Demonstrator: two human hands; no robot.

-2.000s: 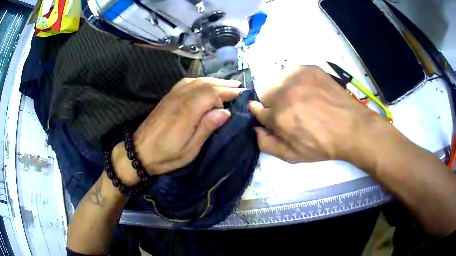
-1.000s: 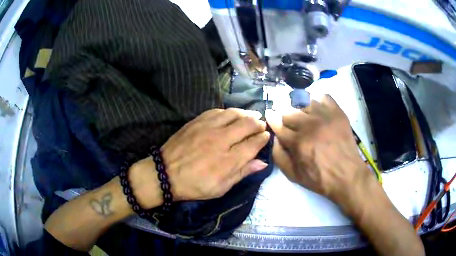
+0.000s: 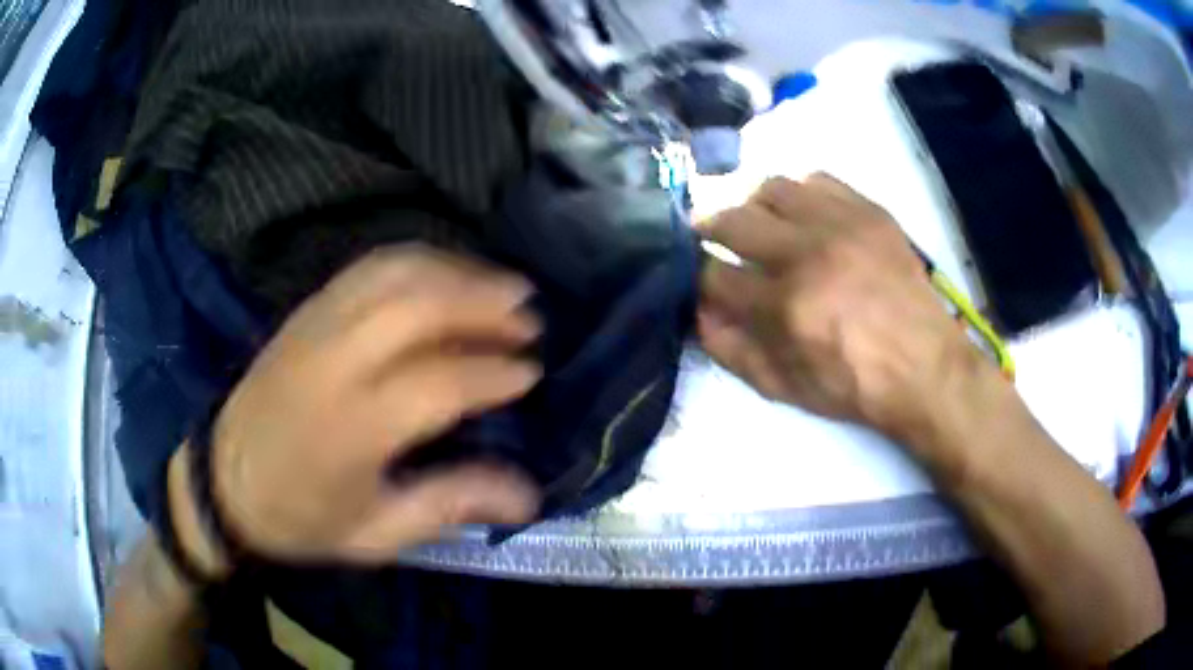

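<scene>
The dark navy denim garment lies bunched on the white machine table, its right edge running up to the presser foot and needle area. Its brown-olive striped fabric is heaped at the upper left. My left hand is blurred over the garment, fingers and thumb apart, holding nothing that I can see. My right hand is at the garment's right edge just below the needle, with thumb and fingertips pinching the edge.
A black smartphone lies at the right. Snips with a yellow handle are partly hidden behind my right hand. An orange handle and black cables are at the far right. A ruler strip follows the near table edge.
My left hand has moved left and down off the seam and its fingers have spread. My right hand stays at the garment's edge by the needle. The camera view has shifted.
</scene>
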